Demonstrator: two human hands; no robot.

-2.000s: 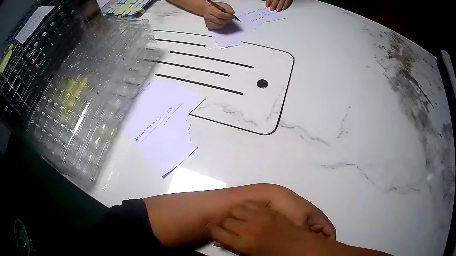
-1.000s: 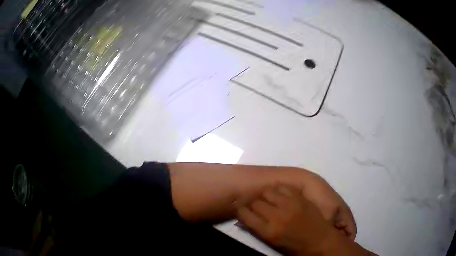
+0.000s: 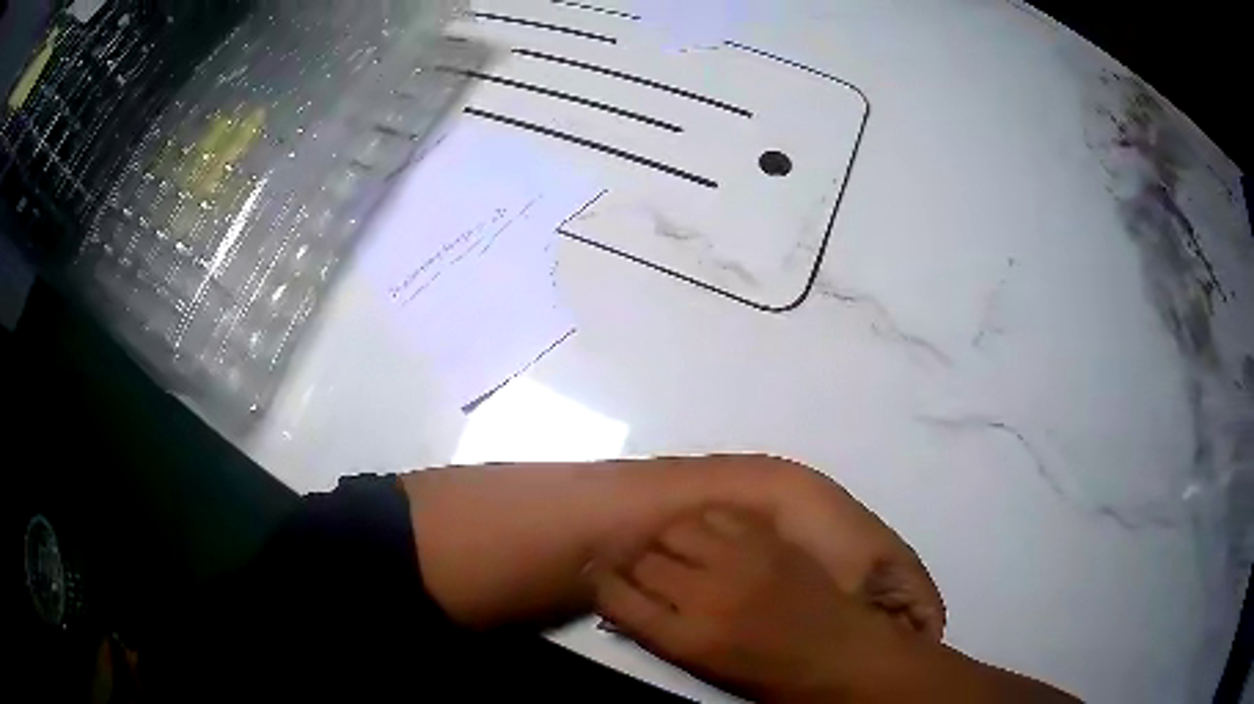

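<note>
A pale lilac paper sheet (image 3: 461, 275) with a row of small writing lies on the table left of centre. My left forearm lies across the table's near edge, and my left hand (image 3: 880, 571) is at its right end with the fingers curled; nothing shows in it. My right hand (image 3: 708, 571) lies over my left forearm, blurred, with bent fingers. A small dark tip shows below its fingers, too small to name. Whether my right hand holds something is hidden.
Clear ridged plastic trays (image 3: 275, 206) with a yellow patch cover the table's left side. The white marble-look table (image 3: 770, 385) has a printed black outline, bars and a dot. Part of another pale sheet (image 3: 695, 21) shows at the top edge. A bright light reflection lies below the written sheet.
The view has shifted, and the other person's hands with a pen at the far side have left the picture. My right hand still lies over my left forearm.
</note>
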